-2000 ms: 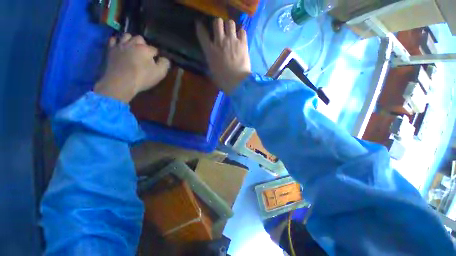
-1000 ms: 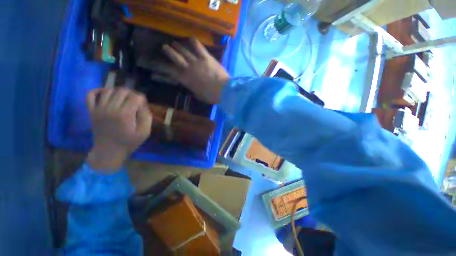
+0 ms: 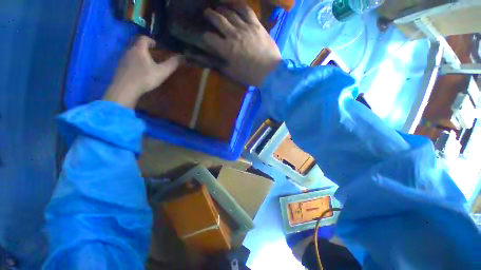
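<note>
The blue bin [image 3: 182,138] holds a banded orange-brown plate stack [image 3: 219,105] at its near end and dark plates [image 3: 187,23] beyond it. My left hand [image 3: 140,71] is at the near left edge of the dark plates, thumb and fingers spread, fingertips partly hidden. My right hand [image 3: 245,45] lies over the dark plates with its fingers bent; whether either hand grips them is unclear. Orange plates [image 3: 266,8] show at the bin's far right, cut by the frame. A dark piece with a green edge [image 3: 138,11] stands at the far left of the bin.
Below the bin, a banded orange block [image 3: 198,219] rests on a grey-green frame [image 3: 224,198] beside cardboard [image 3: 243,189]. Framed fixtures [image 3: 308,211] lie right of it, with a yellow-orange cable [image 3: 318,237]. A clear bottle with green label [image 3: 345,8] and a white rack [image 3: 424,95] are at right.
Since one second ago, both hands have moved up in the picture, the left from above the orange stack to the dark plates' edge. The orange stack's broad face shows more. The view has shifted.
</note>
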